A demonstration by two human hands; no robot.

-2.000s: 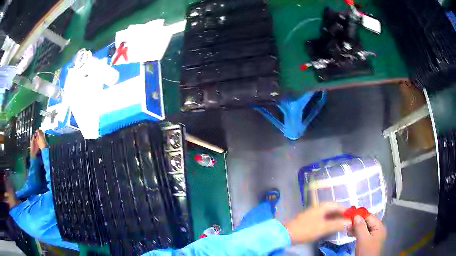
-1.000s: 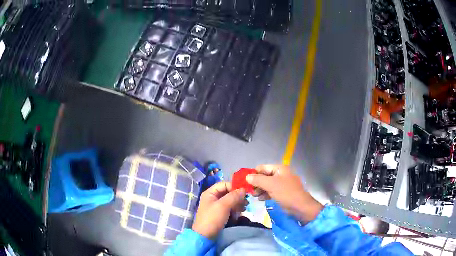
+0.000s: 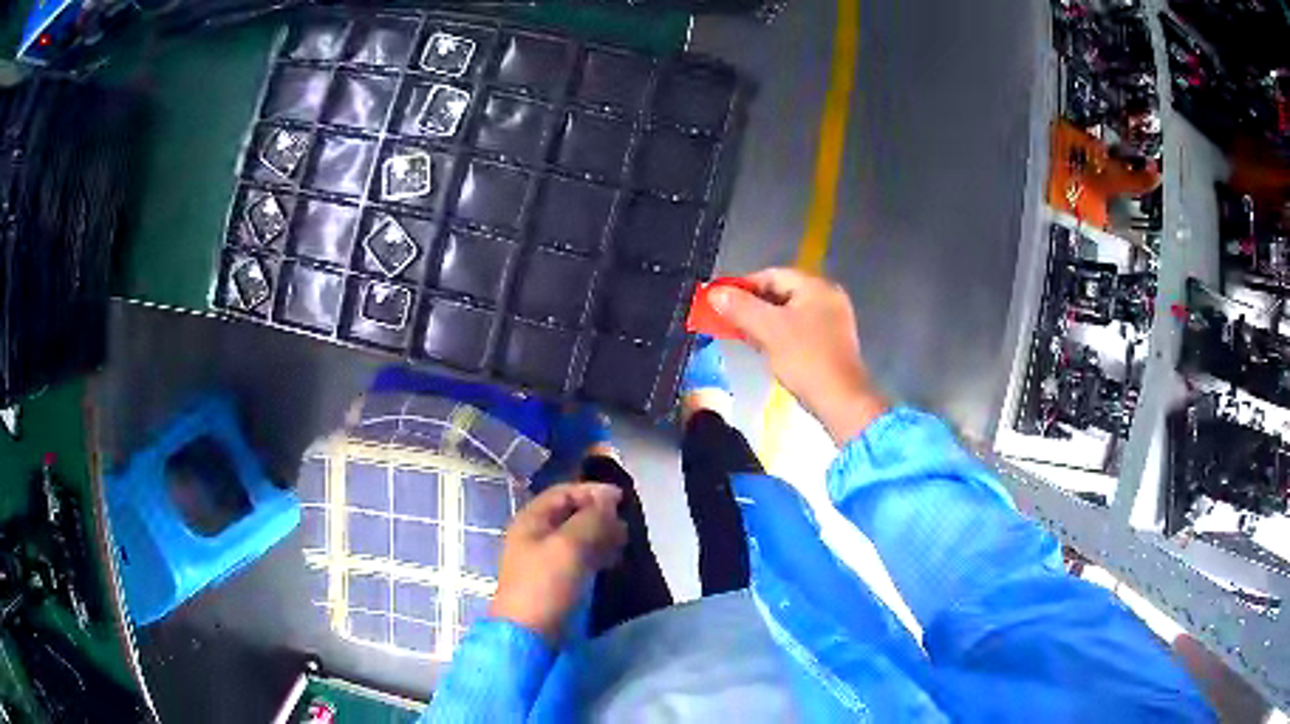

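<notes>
A small flat orange-red tape tag (image 3: 720,313) is held between the thumb and fingers of my right hand (image 3: 804,334), at the right edge of a black blister tray (image 3: 545,212). The tray has a grid of square pockets. Several small square parts (image 3: 408,176) with pale outlines lie in its left pockets; the right pockets show no parts. My left hand (image 3: 563,549) is below the tray, above my lap, with fingers curled together. Whether something small is between its fingertips cannot be told.
A checked cushion (image 3: 410,530) on a stool and a blue plastic stool (image 3: 198,495) stand below the tray. Stacked black trays (image 3: 57,234) are at the left. Metal racks (image 3: 1040,325) with dark parts stand at the right. A yellow line (image 3: 832,142) crosses the grey floor.
My hands have parted. My right hand has moved up with the red tag to the tray's edge; my left hand has moved down and left. The tray shows further left in view.
</notes>
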